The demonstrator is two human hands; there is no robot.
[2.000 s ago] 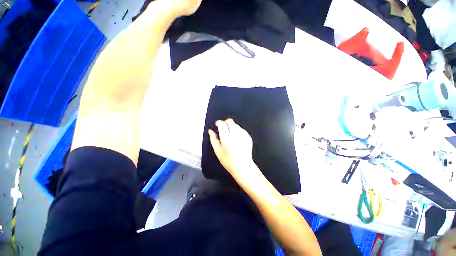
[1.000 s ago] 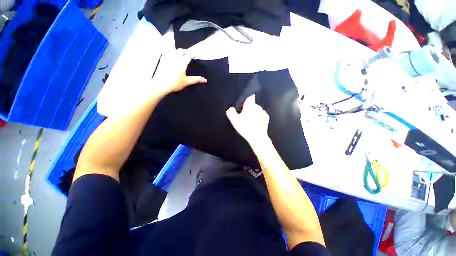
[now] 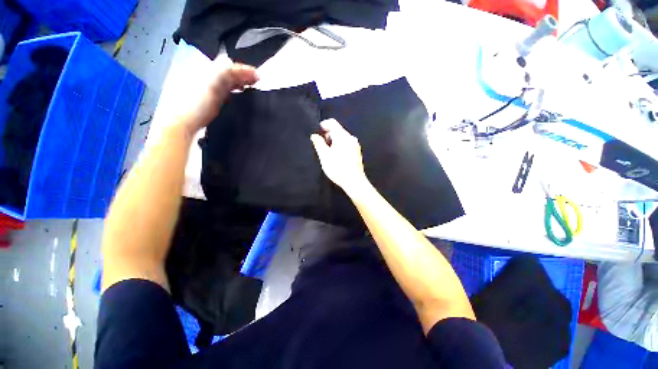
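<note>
Two black fabric panels lie on the white table in front of me. The left panel [image 3: 263,155] meets or overlaps the right panel [image 3: 404,155] near the middle; which one is on top is hard to tell. My left hand [image 3: 222,90] is at the upper left corner of the left panel, fingers curled and slightly blurred; whether it grips the cloth cannot be told. My right hand [image 3: 340,153] is at the line between the panels, thumb and forefinger pinching fabric there. The panels' lower edges reach the table's front edge by my body.
A white sewing machine [image 3: 577,137] stands at the right, with green-and-yellow scissors [image 3: 561,220] and a slim black tool [image 3: 523,171] before it. A black pile [image 3: 288,14] with a pale loop [image 3: 292,34] lies at the back. A blue crate [image 3: 90,137] stands left. A grey sleeve [image 3: 631,299] shows lower right.
The left panel has come in beside the first panel and now lies flatter. My left hand has moved left to its corner; my right hand has moved slightly left. The view has shifted.
</note>
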